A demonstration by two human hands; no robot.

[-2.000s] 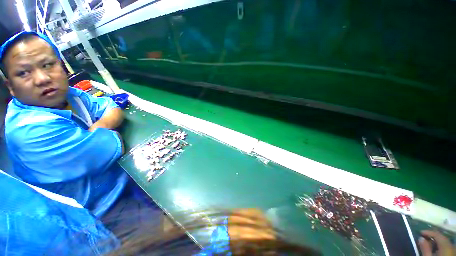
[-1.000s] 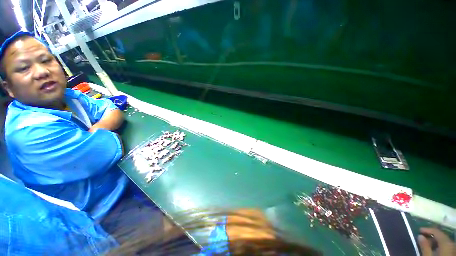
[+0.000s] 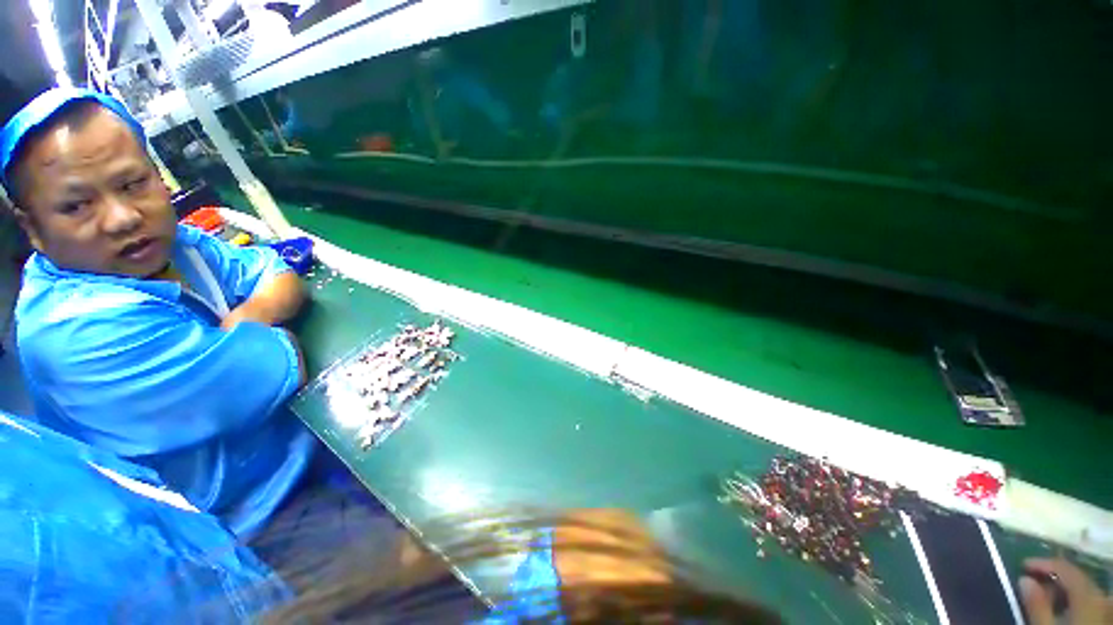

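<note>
A black panel with white borders lies on the bench at the lower right, cut off by the bottom edge. A heap of tiny dark red-brown parts with thin wires lies just left of it. My right hand is at the panel's right side, cut off by the frame; something small and dark shows at its fingers, too unclear to name. My left hand, beside a blue cuff, is over the bench at the bottom middle, blurred and partly hidden by hair; its fingers are not visible.
A person in a blue smock and cap sits at the left, arms on the bench. Pale small parts lie before them, near a blue bin. A white strip edges the green belt, which carries a flat unit. Red bits mark the strip.
The flat unit on the belt has moved to the right. The neighbour's head has turned and shifted slightly. My hands have hardly moved.
</note>
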